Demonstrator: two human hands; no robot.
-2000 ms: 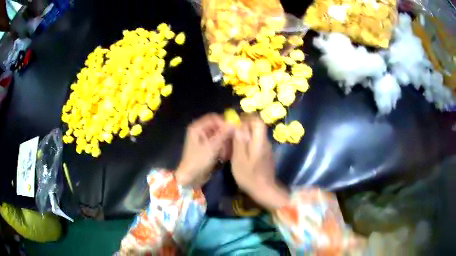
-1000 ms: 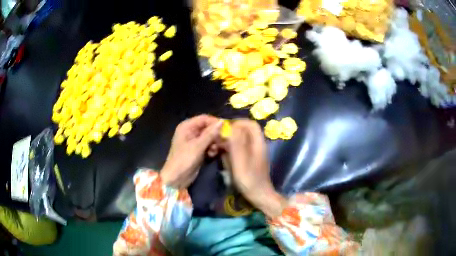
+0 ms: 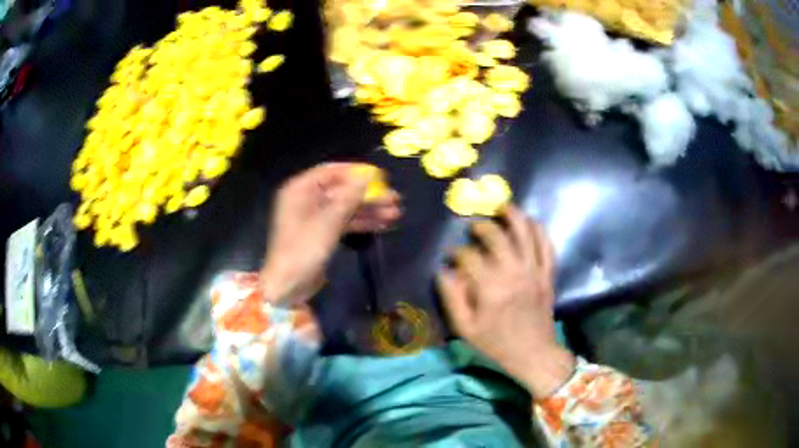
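Observation:
My left hand [image 3: 311,219] holds a small bright yellow piece [image 3: 372,182] between thumb and fingers, above the black surface, left of centre. My right hand [image 3: 499,284] is apart from it to the right, fingers spread and curled, with nothing visible in it. Its fingertips are just below two flat pale yellow pieces [image 3: 477,195]. The heap of flat yellow pieces [image 3: 438,105] lies above them. A pile of plump yellow pieces [image 3: 162,122] lies at the left. A thin dark line [image 3: 368,271] runs down below my left hand; I cannot tell what it is.
White stuffing [image 3: 670,127] lies at upper right, below a bag of yellow pieces [image 3: 613,13]. A yellow-brown coil [image 3: 401,330] lies at the near edge. A clear bag [image 3: 54,284] and white card [image 3: 21,278] lie at far left. A yellow-green rounded thing [image 3: 39,378] is at lower left.
My right hand has left my left hand and moved right, its fingers opening. The left hand still has the yellow piece. The whole view has shifted, with the piles now higher and further left.

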